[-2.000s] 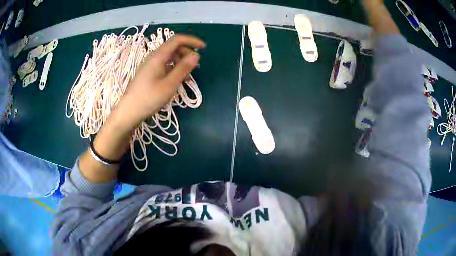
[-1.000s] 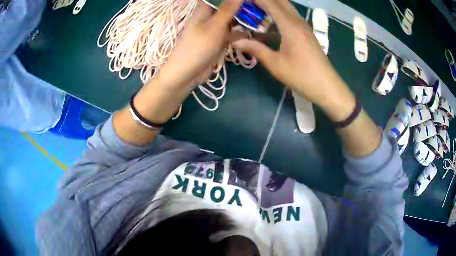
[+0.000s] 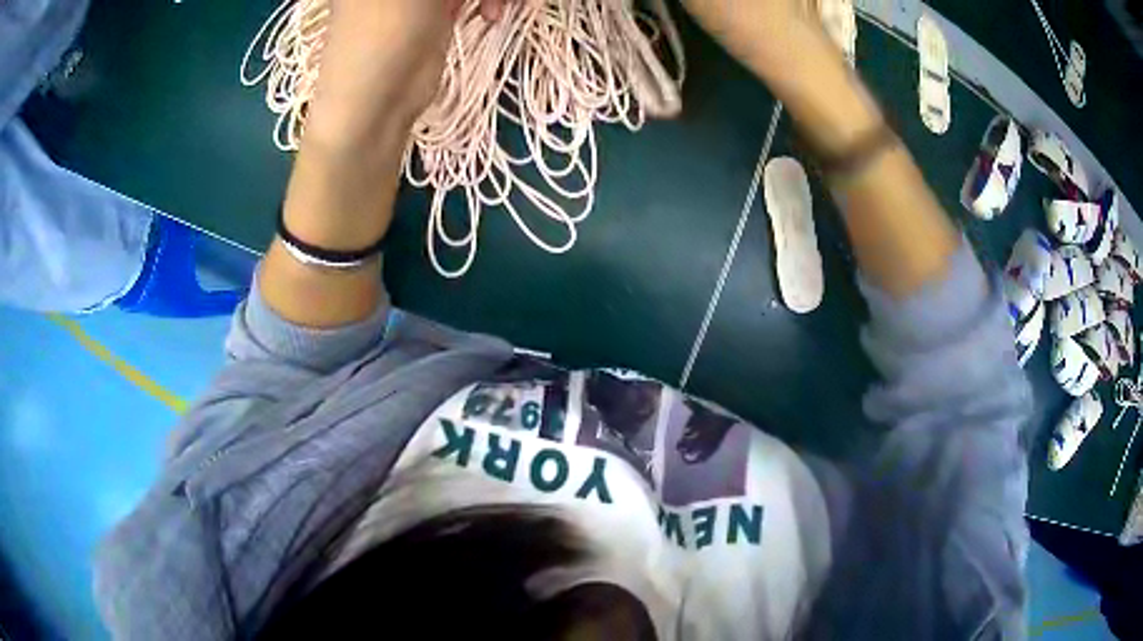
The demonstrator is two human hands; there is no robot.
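Observation:
The heap of pale pink-white cord loops (image 3: 539,100) lies on the table at the top centre. My left hand (image 3: 407,31) is at the top edge of the picture over the left part of the heap; its fingers are cut off. My right hand (image 3: 752,25) is at the top edge, right of the heap, blurred and with its fingers cut off. Whether either hand holds something cannot be seen. A flat white sole (image 3: 793,235) lies alone beside the table seam, below my right wrist.
More soles (image 3: 933,75) lie at the top right. A single upper (image 3: 994,169) lies left of a pile of white uppers (image 3: 1075,294) on the right. The pale seam (image 3: 731,263) crosses the dark green table. A person's blue sleeve (image 3: 75,232) is at the left.
Both hands have moved up to the picture's top edge. The blue-lined piece between them is out of view. More cord loops now show between my arms.

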